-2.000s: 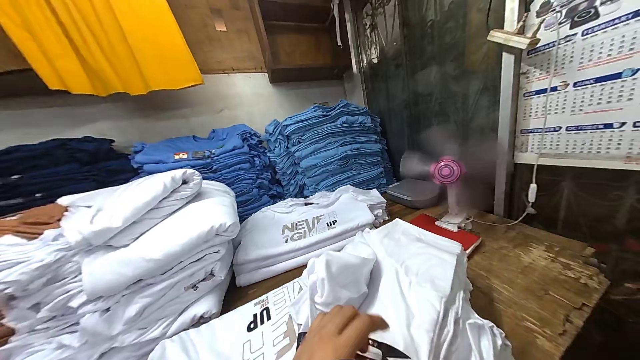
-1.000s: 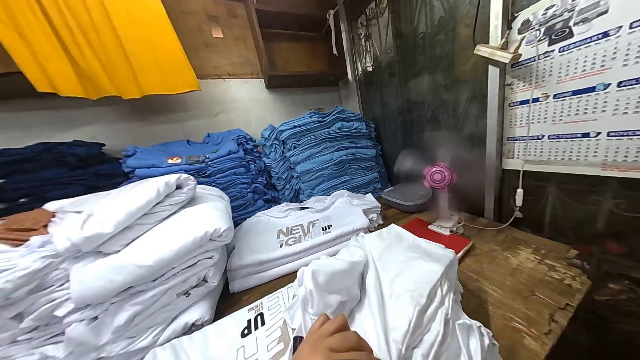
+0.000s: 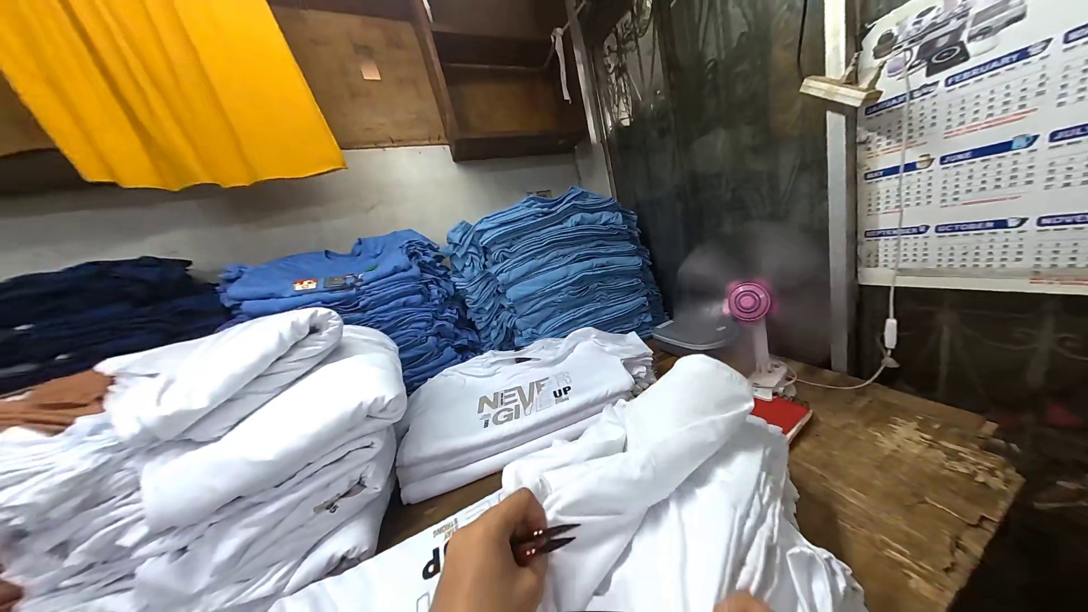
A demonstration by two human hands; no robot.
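My left hand [image 3: 497, 552] is closed around small thread snips [image 3: 544, 542] with reddish handles and dark blades pointing right. It lies against a folded white T-shirt [image 3: 646, 442] on a heap of white shirts, beside a printed white shirt [image 3: 382, 565]. Only a fingertip or so of my right hand [image 3: 741, 603] shows at the bottom edge, near the white cloth; its hold is hidden. Behind lies a neat stack of white T-shirts with grey and black lettering [image 3: 527, 399]. A tall pile of folded white shirts [image 3: 272, 459] stands at left.
Blue shirt stacks [image 3: 552, 263] and dark navy ones [image 3: 102, 297] line the wall. A pink fan [image 3: 750, 300] spins near a red book-like object [image 3: 780, 415] on the worn wooden table [image 3: 901, 476]. Yellow cloth [image 3: 170, 93] hangs above. Skin, perhaps a hand [image 3: 7, 592], shows at the left edge.
The white cloth near my left hand has been lifted and folded over the heap. The snips now show plainly in my left hand, and a fingertip of my right hand has come into view.
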